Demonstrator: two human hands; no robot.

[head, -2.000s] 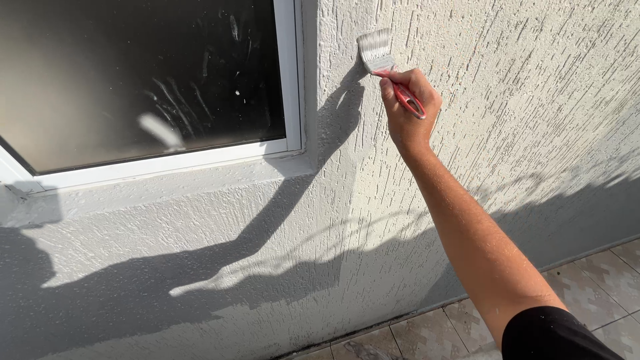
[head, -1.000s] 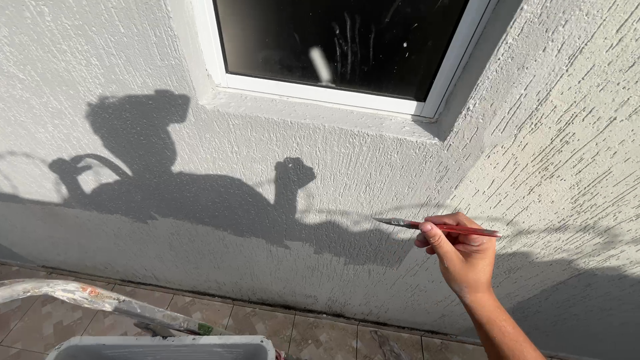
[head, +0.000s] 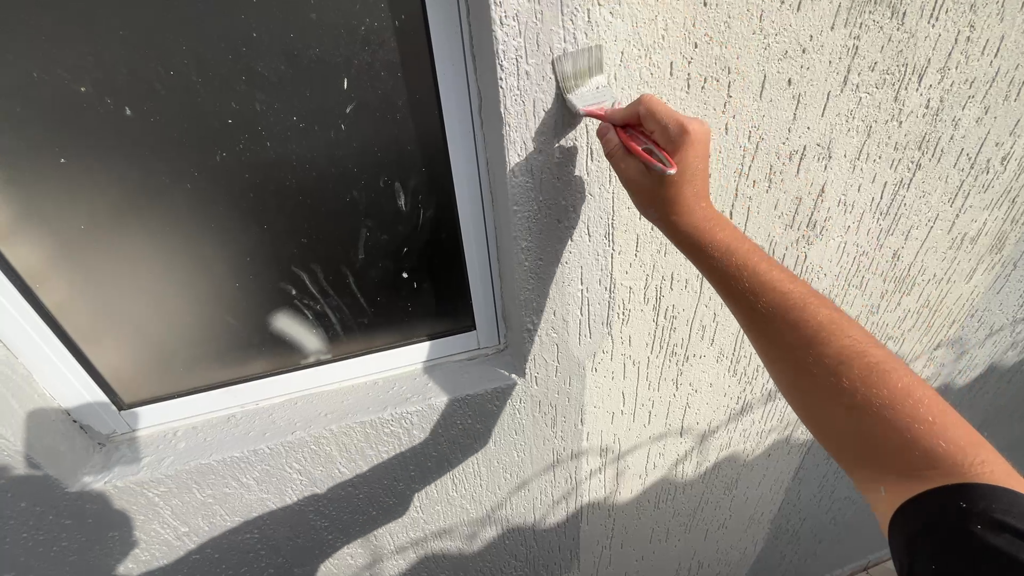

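My right hand (head: 664, 156) grips the red handle of a flat paintbrush (head: 582, 76), its bristles pointing up and loaded with pale paint. The bristles lie at the textured exterior wall (head: 720, 336), just right of the window's edge; whether they press on it is hard to tell. A grey-white painted strip runs beside the window, and cream wall lies to its right. My left hand is outside the view.
A window with a white frame (head: 472, 240) and dark glass (head: 264, 184) fills the left. Below it is a sloping sill (head: 320, 400). Shadows of my arm and body fall across the wall. Floor tiles (head: 880, 568) peek in at the bottom right.
One second ago the brush was low on the wall below the window; it is now up beside the window frame. The view has shifted, and the white tray at the bottom is out of sight.
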